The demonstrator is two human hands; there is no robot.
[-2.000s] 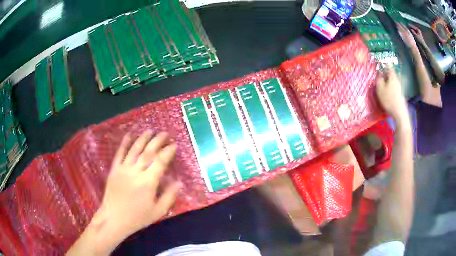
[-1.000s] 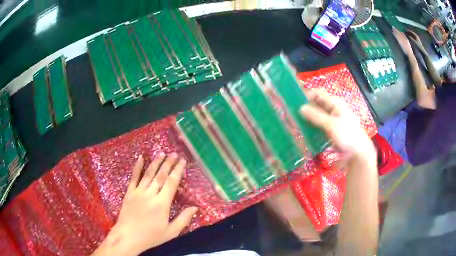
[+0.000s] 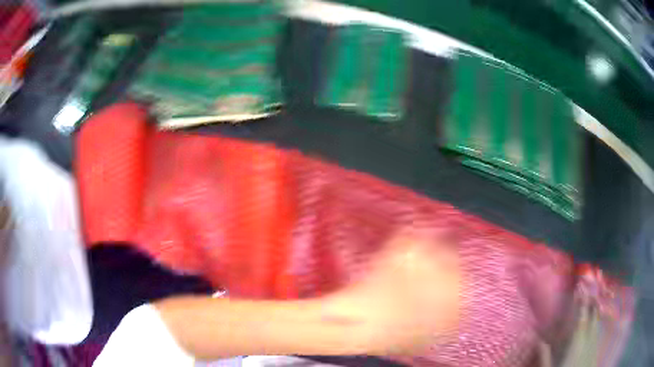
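Note:
The view is strongly blurred. Red bubble wrap (image 3: pixel 344 215) lies as a long strip across the picture, smooth and folded or bunched at the left, dimpled at the right. My left hand (image 3: pixel 419 290) rests over the wrap, its fingers too smeared to make out. A pale greenish shape shows at the wrap's lower right end, too blurred to name. I cannot make out my right hand.
Behind the wrap are a green panel stack (image 3: pixel 211 64) at the left, a two-strip piece (image 3: pixel 366 72) in the middle and another panel stack (image 3: pixel 513 129) at the right. White cloth (image 3: pixel 43 244) hangs at the left edge.
The view has swung left and blurred. The panel stacks now show farther right, and the phone and fan are out of view. The panel held by my right hand can no longer be made out.

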